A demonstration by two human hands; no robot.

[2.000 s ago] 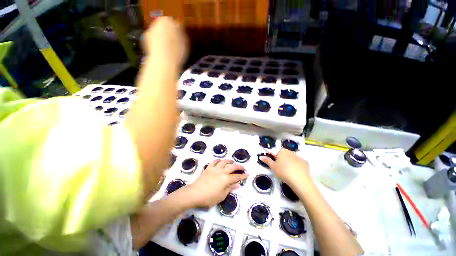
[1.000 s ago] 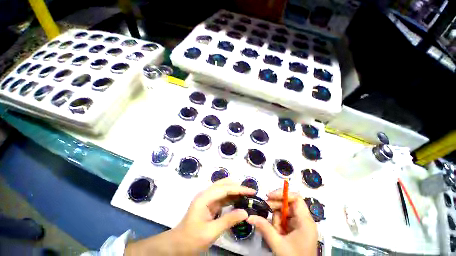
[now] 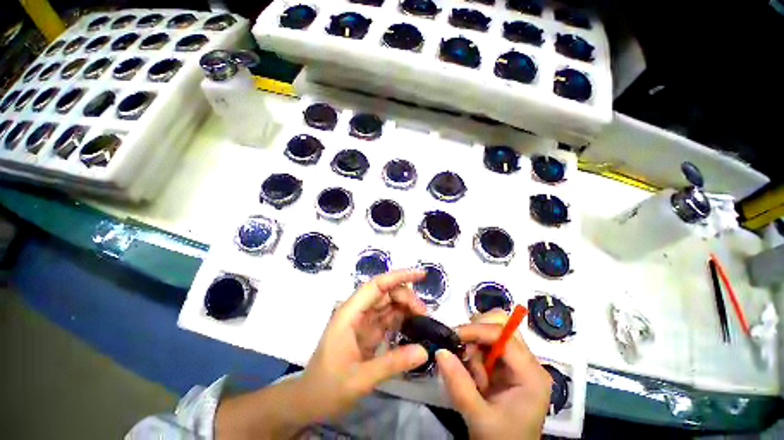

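A dark round watch head (image 3: 430,332) is held tilted between the fingertips of both my hands, above the front part of the white foam tray (image 3: 202,318). My left hand (image 3: 352,352) grips its left side, with thumb and fingers on the rim. My right hand (image 3: 503,369) grips its right side and also holds an orange-red stick tool (image 3: 505,340), pointing up. Another watch head shows partly below the held one. Silver-rimmed watch heads (image 3: 439,227) sit in the tray's pockets. Blue-tinted dark ones (image 3: 549,259) fill the right column. My fingers hide part of the held head.
Stacked foam trays with watch heads stand at left (image 3: 142,168) and behind (image 3: 447,94). Pump bottles stand at back left (image 3: 236,107) and right (image 3: 645,223). A spare red stick (image 3: 729,290), a black stick (image 3: 719,301) and a crumpled clear heap (image 3: 632,330) lie at right.
The other person's arm and yellow-green sleeve have left the view. The view has shifted, showing the left bottle fully. Both my hands have come together on a watch head and still hold it.
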